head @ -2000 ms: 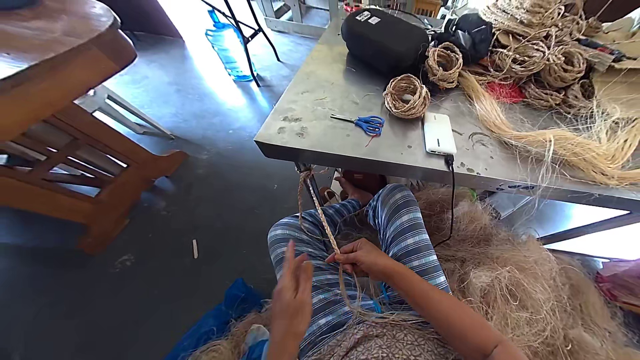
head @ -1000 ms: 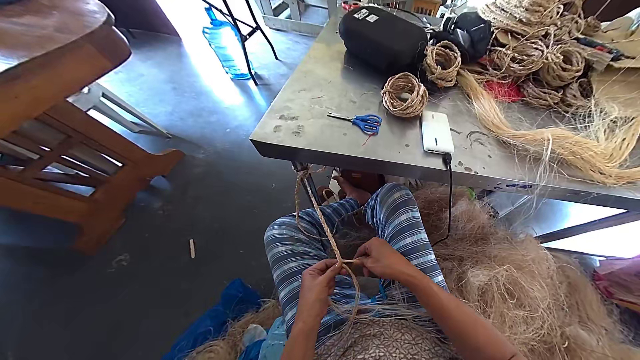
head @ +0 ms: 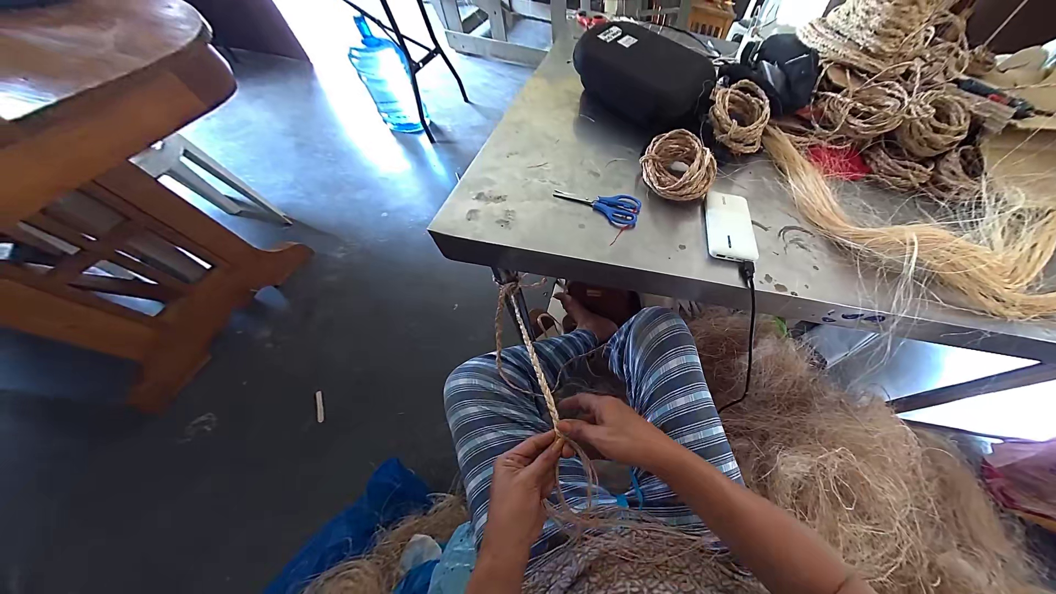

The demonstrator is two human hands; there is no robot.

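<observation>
A braided natural-fiber cord runs taut from the metal table leg, where it is tied, down to my hands above my lap. My left hand pinches the strands at the braid's lower end between thumb and fingers. Close against it on the right, my right hand also grips the braid there, its fingers partly hiding the cord. Loose strands hang below both hands onto my lap. A thinner loop of cord dangles from the knot at the table leg.
On the metal table lie blue-handled scissors, a coil of braided cord, a white power bank with a black cable, a black case and pale fiber. Tangled fiber heaps at my right. A wooden bench stands left.
My left hand was off the cord two seconds ago and has come to the braid's lower end. My right hand has stayed at the cord.
</observation>
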